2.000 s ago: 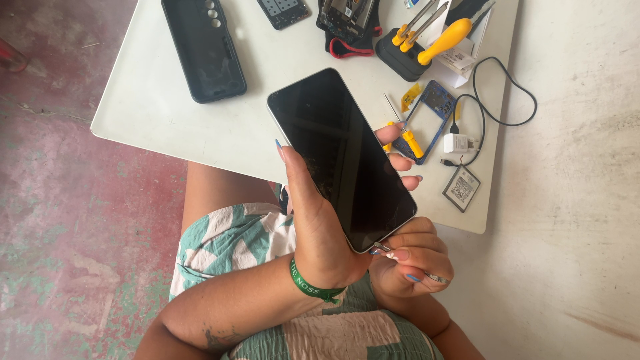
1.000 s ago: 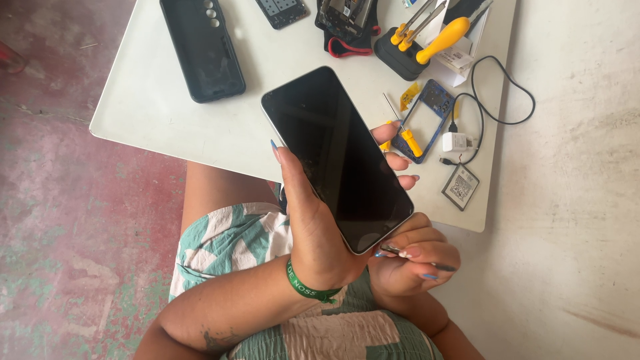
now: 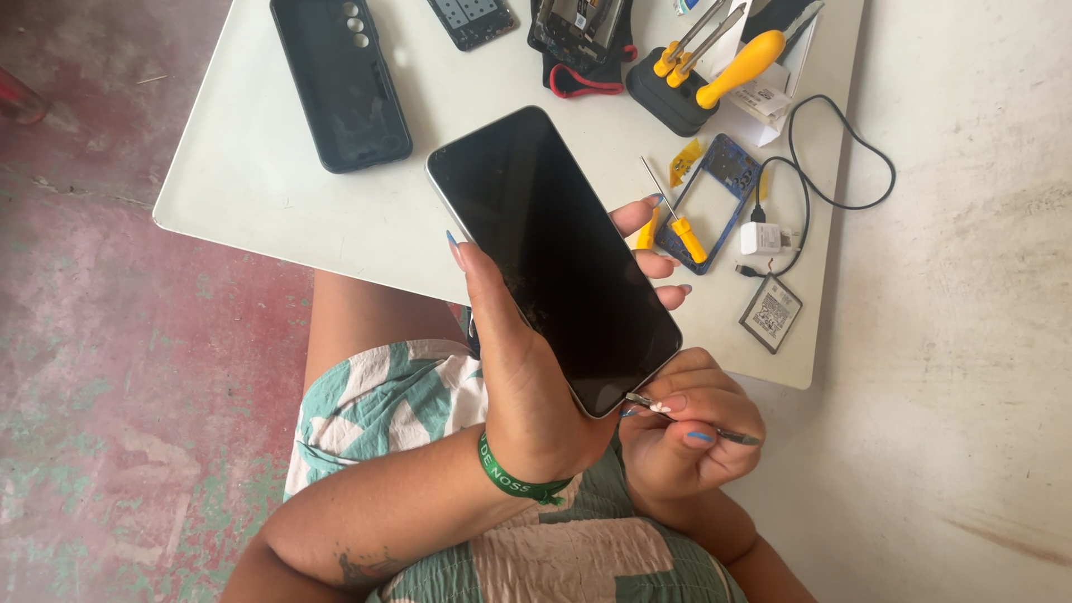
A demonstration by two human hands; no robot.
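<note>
A smartphone [image 3: 557,260] with a dark screen lies tilted in my left hand [image 3: 528,377], its thumb along one long edge and its fingertips showing past the other. My right hand [image 3: 695,427] pinches a thin metal tool [image 3: 729,435], whose flat tip meets the phone's bottom edge near the corner. Whether the tip has entered a gap there cannot be told. The phone hides part of the left palm and fingers.
On the white table [image 3: 276,234] are a black phone case [image 3: 343,92], an opened phone [image 3: 582,29], a black screwdriver stand [image 3: 670,92], a blue phone frame [image 3: 720,197] under a small yellow screwdriver [image 3: 688,240], a white charger [image 3: 760,238] with a black cable and a phone battery [image 3: 771,313].
The tool's tip was at the phone's bottom edge, stood slightly off it a second ago, and is against the edge again. My left hand holds the phone throughout.
</note>
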